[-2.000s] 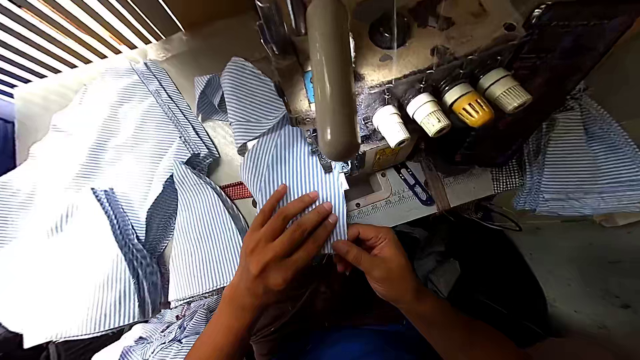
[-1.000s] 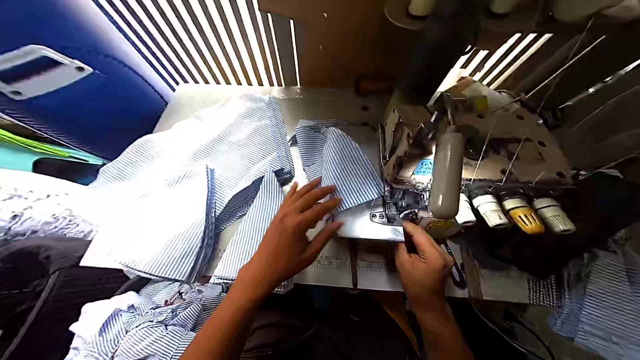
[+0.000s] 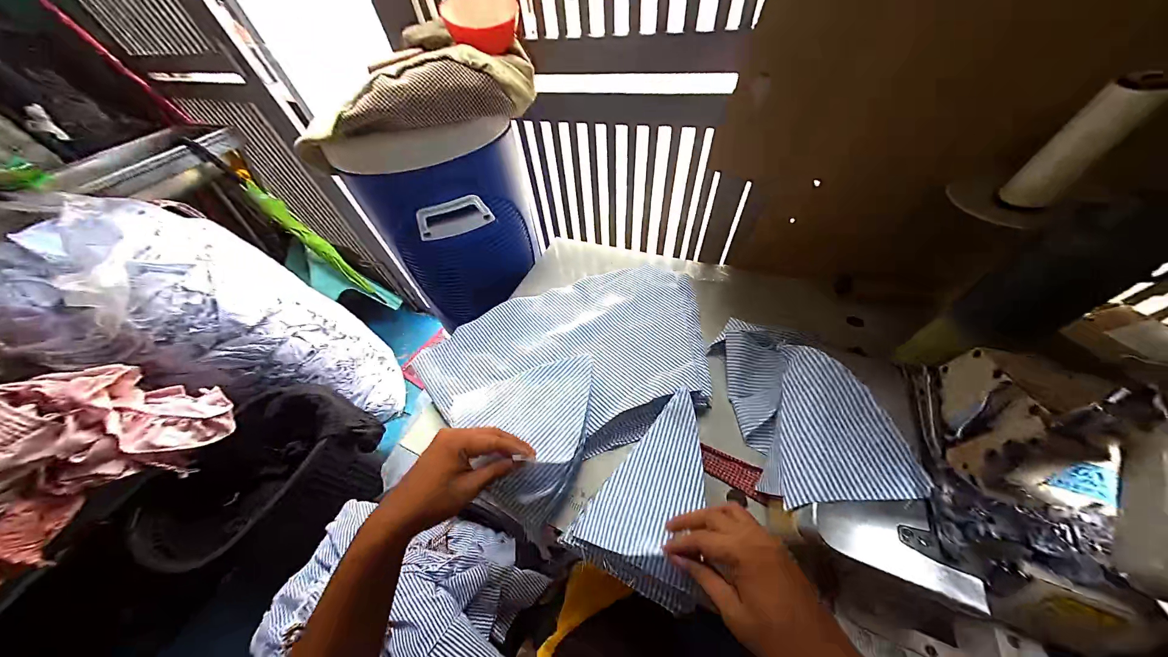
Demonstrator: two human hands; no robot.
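My left hand pinches the lower edge of a blue-and-white striped fabric piece between thumb and fingers, on top of a larger striped piece. Under the fingertips of my right hand is the right edge of a stack of pointed striped pieces; whether it grips them I cannot tell. More striped fabric lies to the right, against the metal plate of an industrial sewing machine.
A blue drink cooler stands behind the table. At left are a bulging plastic bag, pink cloth and a black container or cloth. Crumpled striped fabric lies below my left forearm. A thread cone stand rises at right.
My right hand has left the sewing machine and is now at the pointed stack. My left hand has moved left onto another striped piece. The view has swung left.
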